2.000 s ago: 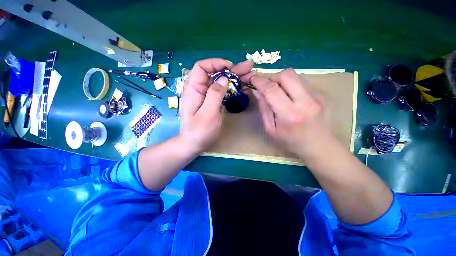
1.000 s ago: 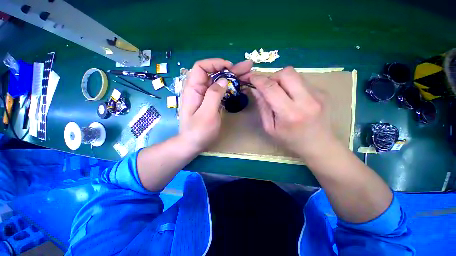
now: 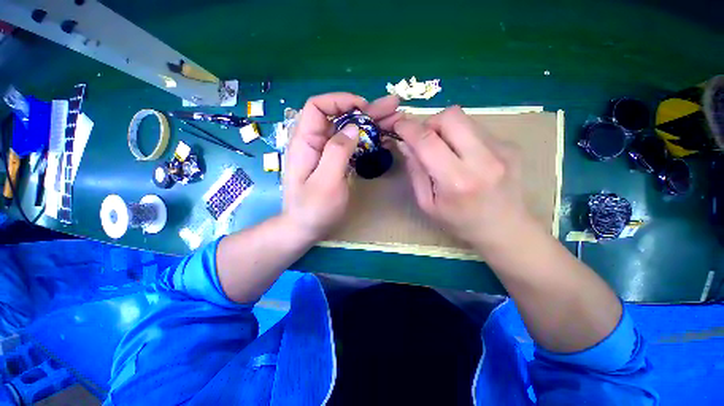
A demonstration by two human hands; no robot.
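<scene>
My left hand (image 3: 319, 170) holds the round watch case (image 3: 362, 131), its shiny rim and inner parts showing, above the tan mat (image 3: 381, 214). The black display disc (image 3: 373, 162) hangs at the lower side of the case. My right hand (image 3: 456, 174) pinches a thin dark tool (image 3: 395, 135) between thumb and fingers, its end at the right side of the case. The tool is mostly hidden by the fingers, so its kind cannot be told. The exact contact point is too small to see.
Left are a masking tape roll (image 3: 148, 135), a white-flanged reel (image 3: 133, 216), an adhesive pads sheet (image 3: 229, 193) and small batteries (image 3: 271, 162). Cream scraps (image 3: 413, 89) lie above the mat. Right are black round pieces (image 3: 607, 139), a dark bundle (image 3: 610, 215) and striped tape (image 3: 681, 127).
Both hands keep nearly the same hold and place. The whole view has shifted slightly; the case, disc and tool show no clear change.
</scene>
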